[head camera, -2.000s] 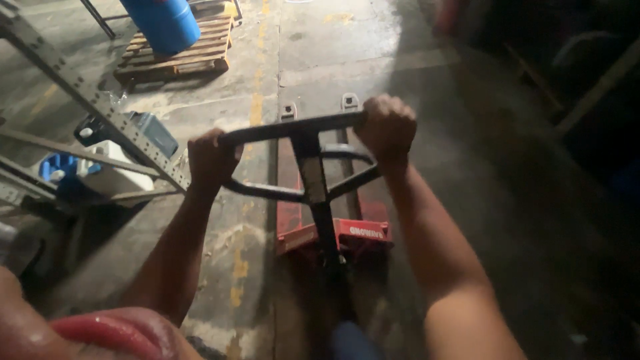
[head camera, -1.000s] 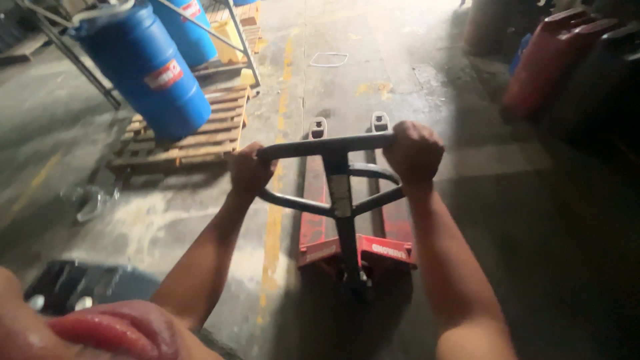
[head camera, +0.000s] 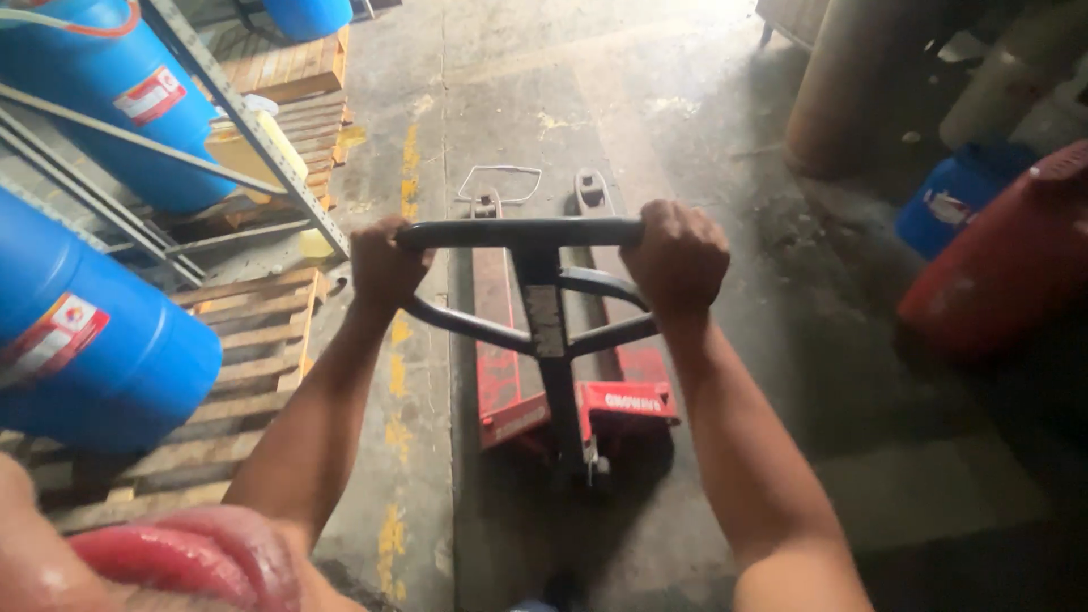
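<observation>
A red Raymond pallet jack (head camera: 625, 398) stands on the concrete floor, its two forks pointing away from me. Its black loop handle (head camera: 518, 232) rises toward me in the middle of the view. My left hand (head camera: 391, 263) is closed around the left corner of the handle. Around the right corner is wrapped my right hand (head camera: 680, 255), knuckles up. The fork tips show beyond the crossbar, with no load on the forks. Both forearms reach forward from the bottom of the view.
Blue drums (head camera: 93, 340) and wooden pallets (head camera: 255, 340) line the left, beside a perforated metal rack post (head camera: 246, 127). On the right are a red container (head camera: 1003, 255), a blue container (head camera: 960, 200) and a brown cylinder (head camera: 841, 93). A thin wire or strap loop (head camera: 501, 168) lies near the left fork tip.
The view has moved forward along the yellow floor line; the drums and pallets on the left and the wire or strap loop are nearer. Both hands have stayed on the handle.
</observation>
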